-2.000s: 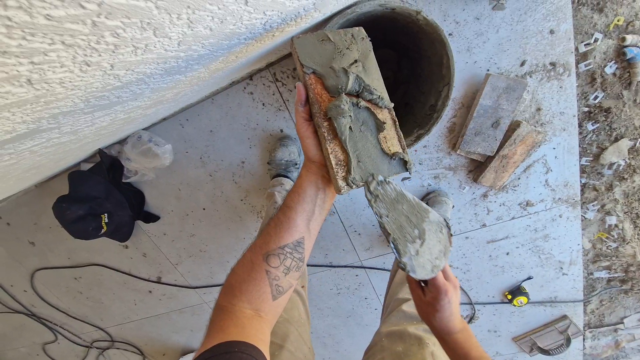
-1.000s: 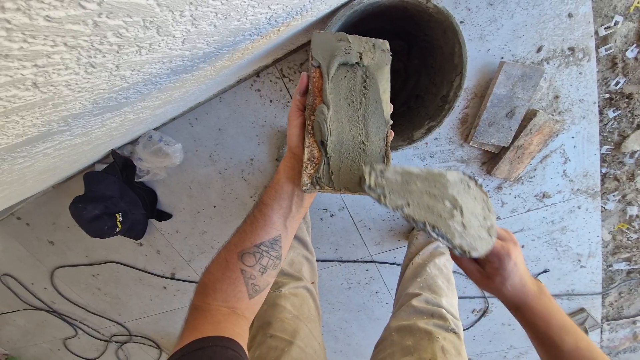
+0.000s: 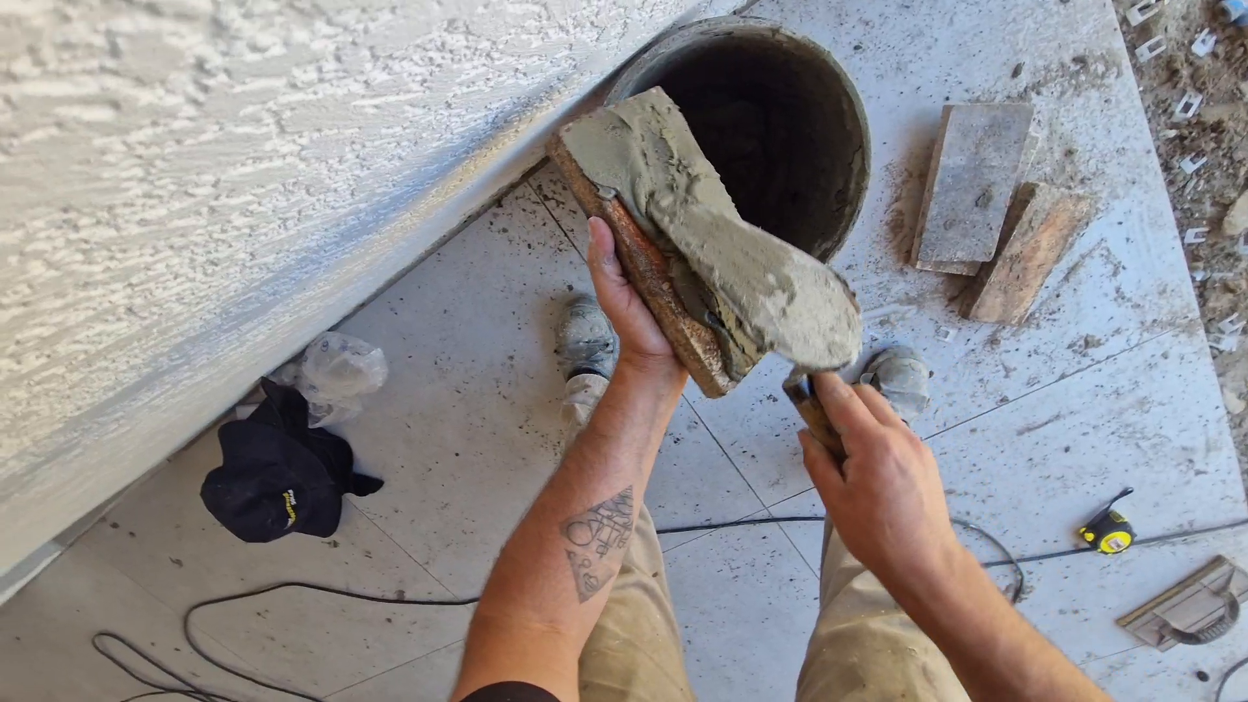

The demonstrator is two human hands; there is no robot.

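Note:
My left hand (image 3: 629, 302) holds up a brick (image 3: 653, 278) from its left side and underneath, near the lower edge of a round bucket (image 3: 856, 185). Grey mortar (image 3: 639, 146) covers much of the brick's upper face, while reddish-brown material shows along its left long side. My right hand (image 3: 873, 468) is shut around the handle of a mortar-coated trowel (image 3: 799, 307). The trowel's blade lies over the right part of the brick, its front merging with the mortar, so the tip is hard to make out. Dark shadow hides the inside of the bucket.
Two bricks or blocks (image 3: 978, 185) (image 3: 1033, 253) lean together right of the bucket. A textured wall (image 3: 244, 195) runs along the left. On the tiles lie a dark cap (image 3: 278, 468), clear plastic (image 3: 341, 370), a black cable (image 3: 292, 587), a tape measure (image 3: 1109, 532) and a hand float (image 3: 1185, 604).
The mortar-covered brick was more upright one second ago and is now tilted, its top toward the left. The trowel blade has moved from the brick's lower right corner up over its face.

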